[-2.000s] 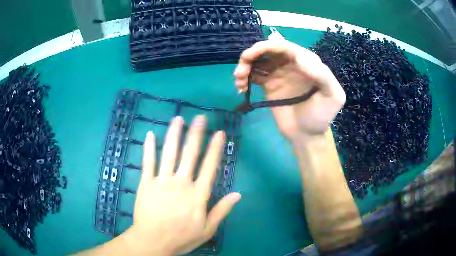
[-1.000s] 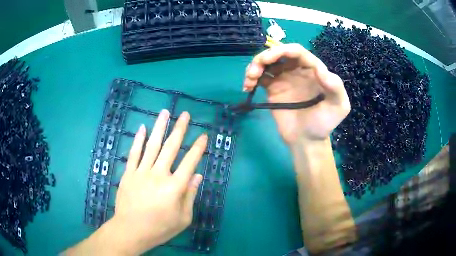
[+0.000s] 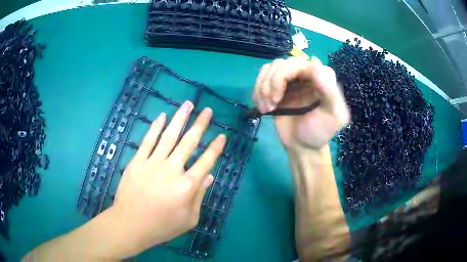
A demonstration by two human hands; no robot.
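Observation:
A black moulded frame (image 3: pixel 109 134) lies flat on the green mat, with rows of small flat parts along its left and right bars. My left hand (image 3: pixel 163 179) is spread flat on the middle of the frame, fingers apart, holding it down. My right hand (image 3: pixel 305 102) is curled around the dark side cutters (image 3: pixel 289 110). The cutters' jaws are at the frame's upper right corner. The handles look closer together, and one is partly hidden by my fingers.
A ribbed stack of uncut frames (image 3: pixel 220 28) stands at the back. A yellow-handled tool (image 3: pixel 297 52) and a white crumpled item (image 3: pixel 301 38) lie beside it. A pile of small knobbed parts (image 3: pixel 386 128) is at right, a pile of flat elongated parts (image 3: pixel 19 123) at left.
The frame now lies more tilted in the view, its top leaning right. My right hand has closed the cutters' handles further at the upper right corner. My left hand stays pressed on the frame.

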